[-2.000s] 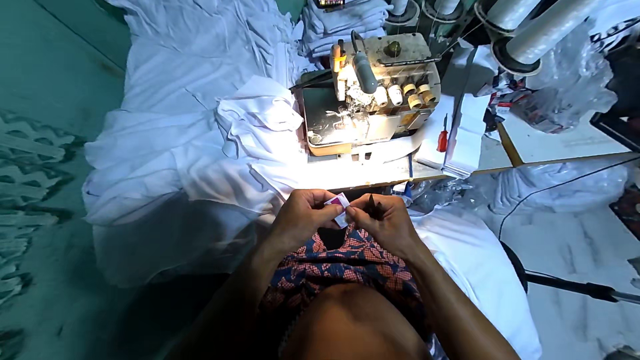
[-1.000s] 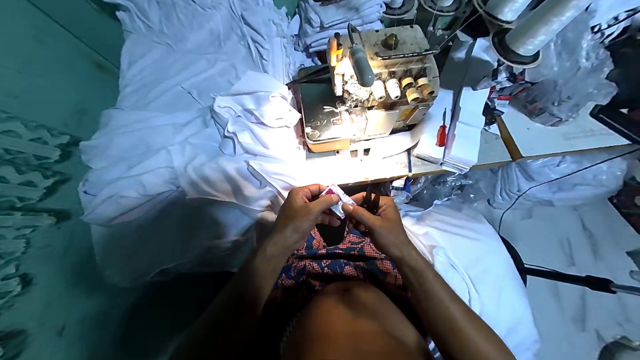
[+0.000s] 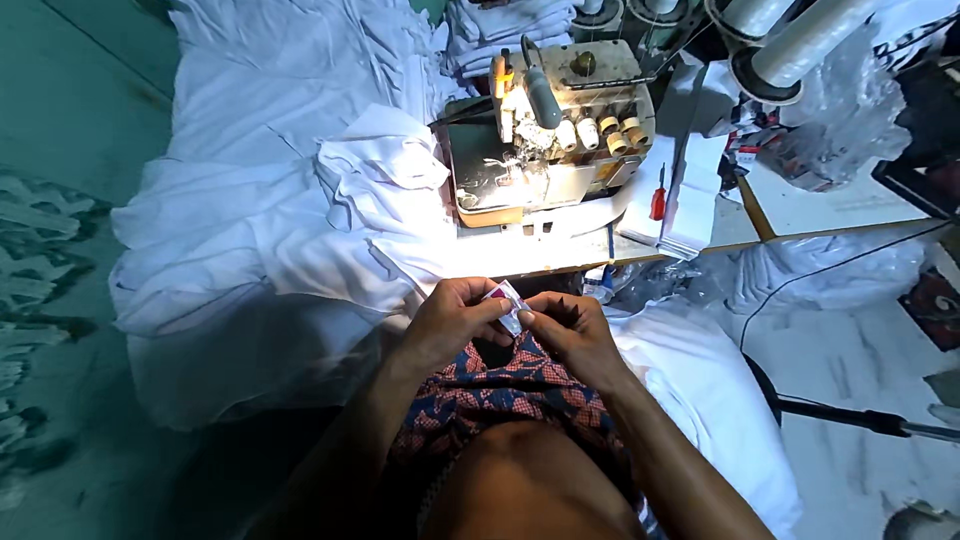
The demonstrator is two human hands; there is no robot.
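Between my two hands, over my lap, is a small white and magenta packet or label [image 3: 510, 306], tilted; its exact kind cannot be told. My left hand [image 3: 454, 319] pinches its left side with thumb and fingers. The right side is held by my right hand [image 3: 574, 330], where small dark pointed tips show between the curled fingers; what they belong to is hidden. Beyond the hands, an overlock sewing machine [image 3: 570, 135] stands lit by its lamp at the table. White fabric [image 3: 300, 195] is heaped to its left.
A red-handled screwdriver [image 3: 658, 202] lies on white strips [image 3: 690, 187] right of the machine. Large thread cones [image 3: 795, 52] stand at the upper right near plastic bags [image 3: 840, 135]. More white cloth [image 3: 697, 375] lies beside my right arm. A black stand bar [image 3: 840, 415] crosses the right side.
The small packet has turned in my fingers and shows more of its face than one second ago. Both hands stay close together over the lap.
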